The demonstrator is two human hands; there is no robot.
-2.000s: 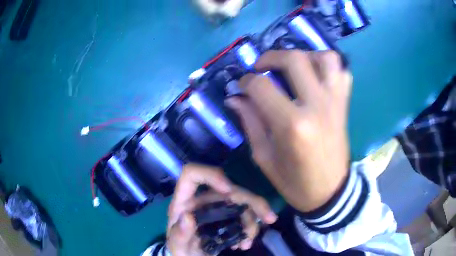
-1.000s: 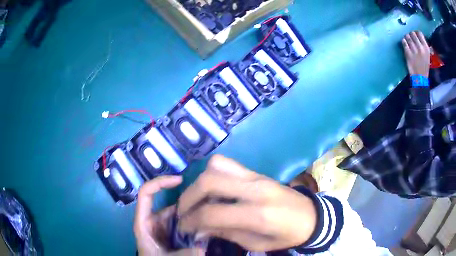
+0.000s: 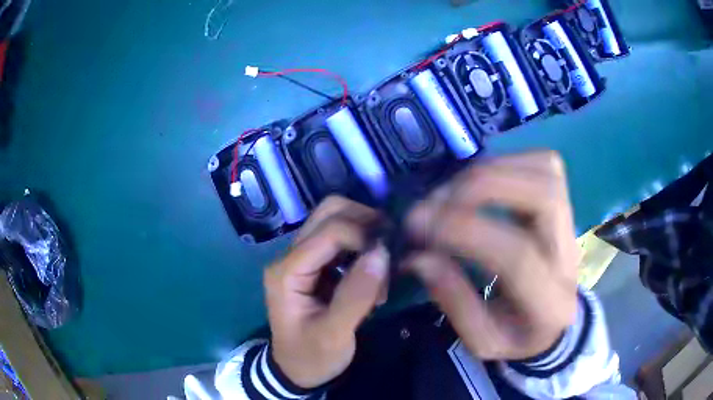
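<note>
A row of several black housings (image 3: pixel 320 160) runs from centre left up to the upper right, each with a blue battery (image 3: pixel 356 148). The three on the right carry a spoked cover (image 3: pixel 478 82) over the oval; the left ones show a bare oval (image 3: pixel 405 127). Red and black leads end in white plugs (image 3: pixel 251 71). My left hand (image 3: pixel 324 293) and my right hand (image 3: pixel 500 250) meet in front of the row, fingers bent around blurred dark small parts, which are mostly hidden.
A crinkled clear plastic bag (image 3: pixel 37 262) lies at the left. A brown cardboard box edge (image 3: pixel 35 340) is at lower left. A person's dark checked sleeve (image 3: pixel 664 234) is at the right. A pale thread (image 3: pixel 213 17) lies on the mat at the top.
The view has shifted, so the row sits higher and further right, and the parts box has left the picture. My hands were overlapping low down; now they are side by side, fingers meeting.
</note>
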